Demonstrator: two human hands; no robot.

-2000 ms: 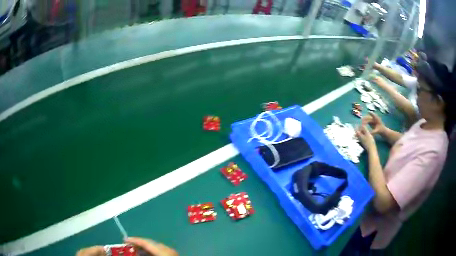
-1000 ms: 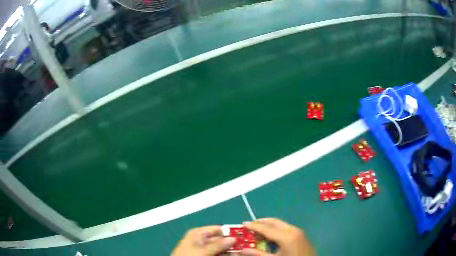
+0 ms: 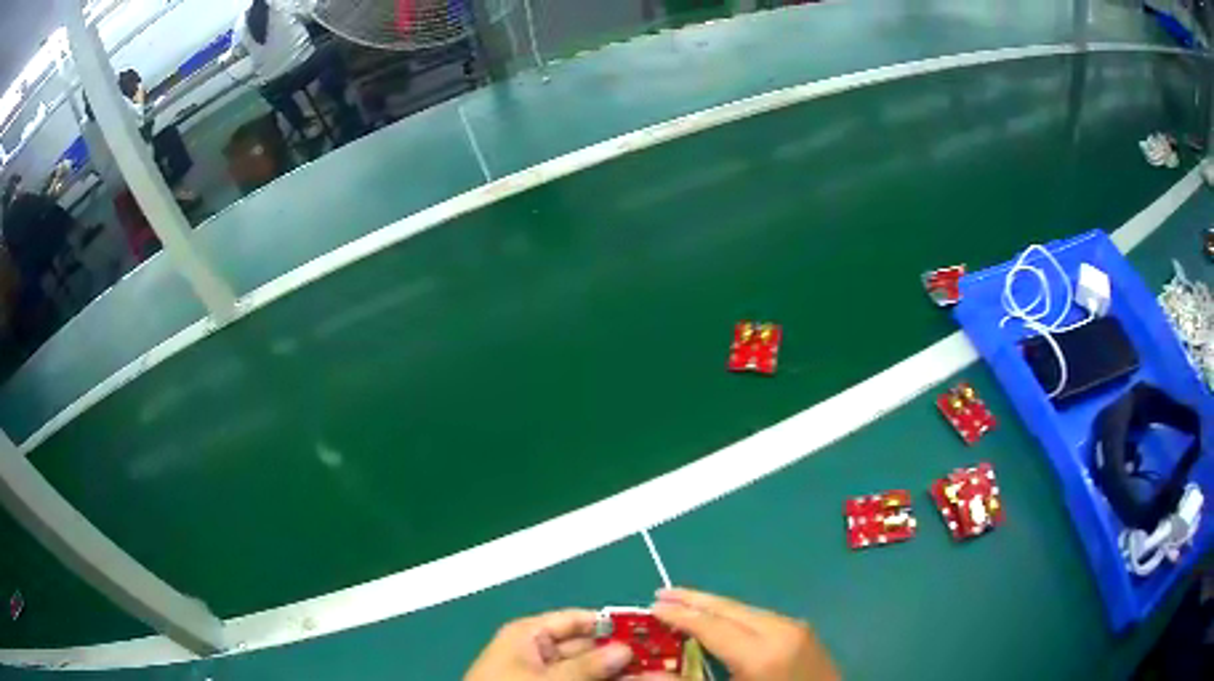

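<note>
A red circuit board with a white edge (image 3: 647,641) is between my two hands at the bottom centre. My left hand (image 3: 549,648) grips its left side, thumb on the red face. My right hand (image 3: 752,639) holds its upper right side, with something yellowish under the fingers. The board's lower edge is near the picture's rim. Loose red circuit boards lie on the green bench to the right: one (image 3: 880,519), a small overlapping group (image 3: 967,500) and another (image 3: 965,412).
A blue tray (image 3: 1052,446) at right holds a black block, white cable and black strap. On the green belt (image 3: 533,359) lie a red unit (image 3: 755,347) and another (image 3: 944,283) by the tray. A grey post (image 3: 113,545) stands at left. People sit far back left.
The view first swung left, away from the person at right. The red units on the belt have since shifted left. Both hands still hold the board.
</note>
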